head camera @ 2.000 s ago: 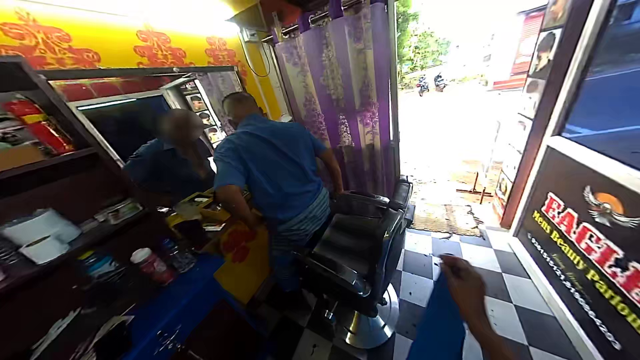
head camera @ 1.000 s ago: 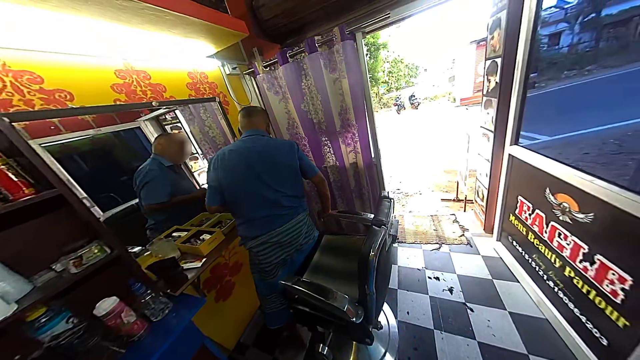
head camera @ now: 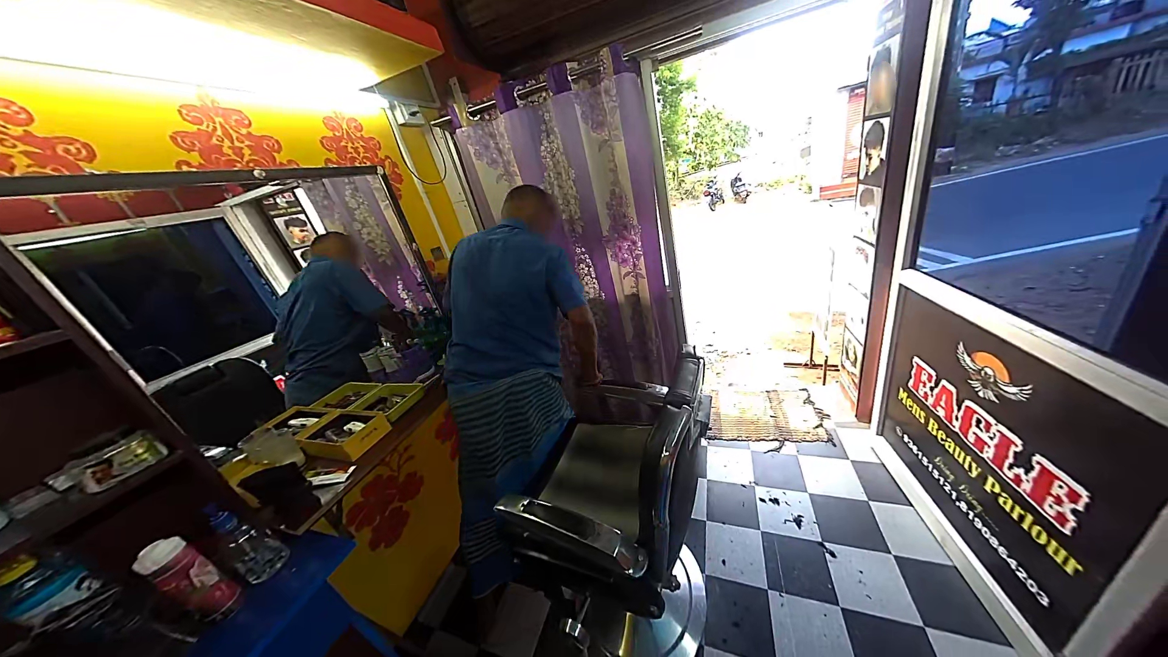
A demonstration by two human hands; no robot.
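Neither my left hand nor my right hand shows in the head view now. A black barber chair (head camera: 602, 465) with chrome-edged armrests stands at the centre on a round metal base. Between the chair and the counter is a person in a blue shirt (head camera: 506, 301) and a striped wrap, back towards me, one hand near the chair's far armrest. On the counter, a yellow divided tray (head camera: 345, 436) holds small tools, with a dark cloth (head camera: 278, 488) in front of it. A wall mirror (head camera: 137, 301) reflects the person.
A clear plastic bottle (head camera: 248, 546) and a pink container (head camera: 189, 577) stand on a blue surface (head camera: 301, 593) at lower left, beside dark shelves (head camera: 82, 484). A purple curtain (head camera: 584, 201) hangs by the doorway. Hair clippings (head camera: 792, 518) and a woven mat (head camera: 766, 415) lie on the checkered floor.
A hand and a blue cloth at the lower right two seconds ago are out of view now. The person in blue, bent over the counter earlier, stands more upright beside the chair.
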